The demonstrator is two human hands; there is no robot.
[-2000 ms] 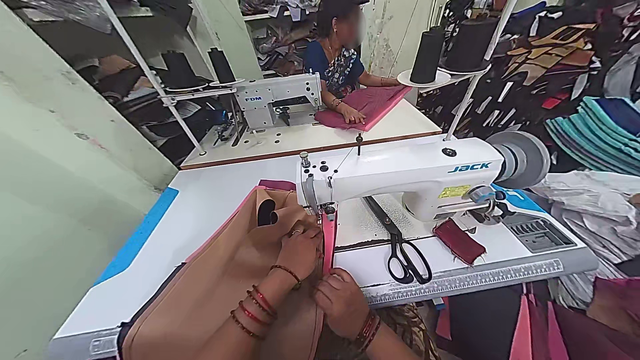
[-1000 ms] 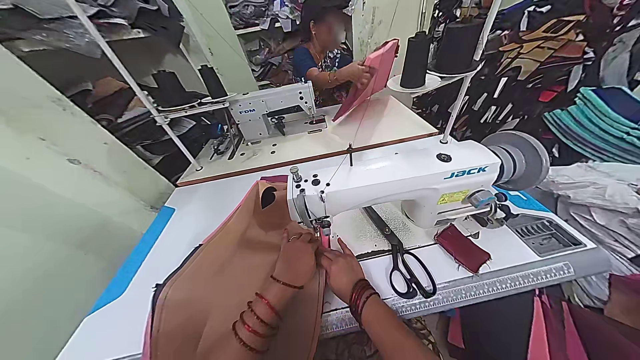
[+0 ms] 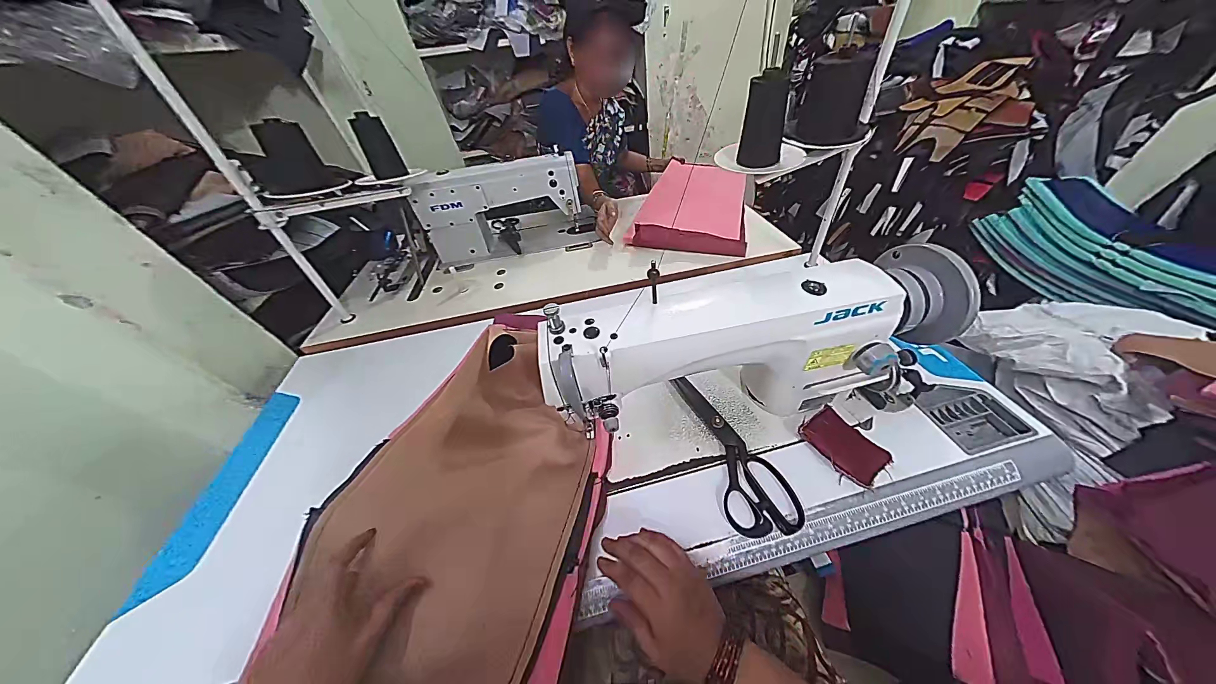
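Observation:
A tan panel with pink and dark layers along its edges [image 3: 456,494] lies under the needle end of a white Jack sewing machine [image 3: 722,328]. My left hand [image 3: 347,608] rests on the panel's lower left part, fingers spread, gripping nothing. Beside the panel's right edge, at the table's front, is my right hand [image 3: 665,594], fingers loosely bent; whether its fingertips touch the edge is unclear. Black-handled scissors [image 3: 750,475] lie right of the needle, blades partly behind the machine arm. A folded maroon cloth piece [image 3: 845,446] sits farther right.
A ruler strip [image 3: 902,499] runs along the table's front edge. Behind stands an FDM sewing machine [image 3: 494,209], where a co-worker sits beside a pink stack [image 3: 693,204]. Black thread cones [image 3: 763,119] stand on a holder. Teal-edged pieces [image 3: 1092,252] and white cloth lie at the right.
Both my hands have moved from beside the needle back toward me, and my left hand's fingers have spread. The co-worker's pink stack, held up one second ago, now lies on the far table.

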